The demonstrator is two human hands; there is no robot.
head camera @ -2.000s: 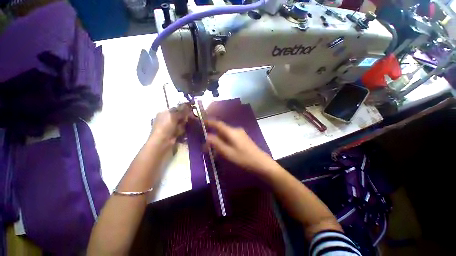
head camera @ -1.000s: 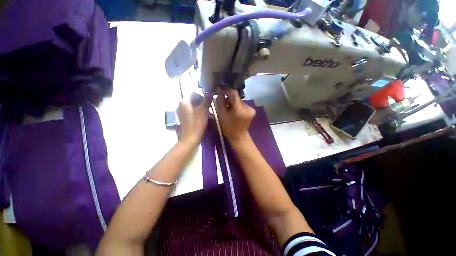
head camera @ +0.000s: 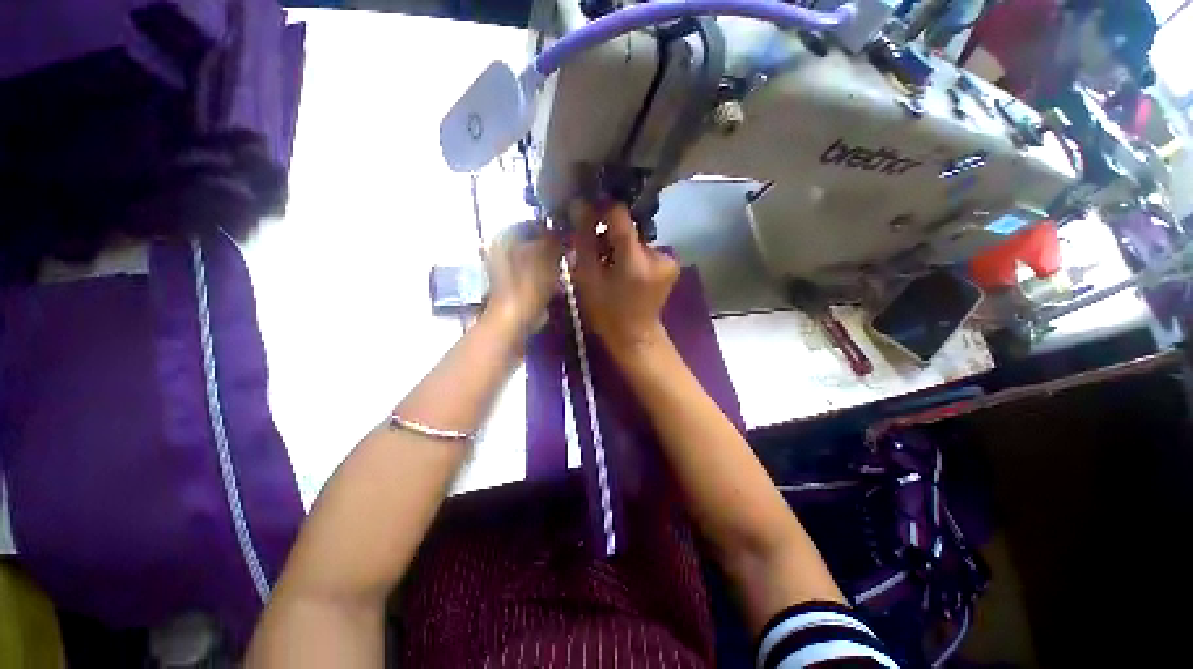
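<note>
The cream-white sewing machine [head camera: 837,183] stands in front of me. A purple panel [head camera: 700,353] lies on the table at its needle area. A narrow purple strip with a white line [head camera: 591,418] runs from under the machine head over the table's front edge. My left hand [head camera: 526,272] is at the left of the strip's upper end, fingers bent onto the cloth close to the needle. My right hand [head camera: 624,275] is just right of it, fingers pinched on the strip's end under the head. My hands cover the presser foot and needle.
A thick stack of purple panels [head camera: 144,118] is at the far left, with a sewn purple piece [head camera: 105,392] below it. A phone [head camera: 926,315] and a red-brown tool [head camera: 844,342] lie right. A lamp [head camera: 482,118] hangs left of the head. Tangled purple pieces [head camera: 922,523] are at lower right.
My right hand has moved from the panel up to the needle area beside my left hand. Over the last second both hands stay there. The view has shifted, and the machine sits further right in it.
</note>
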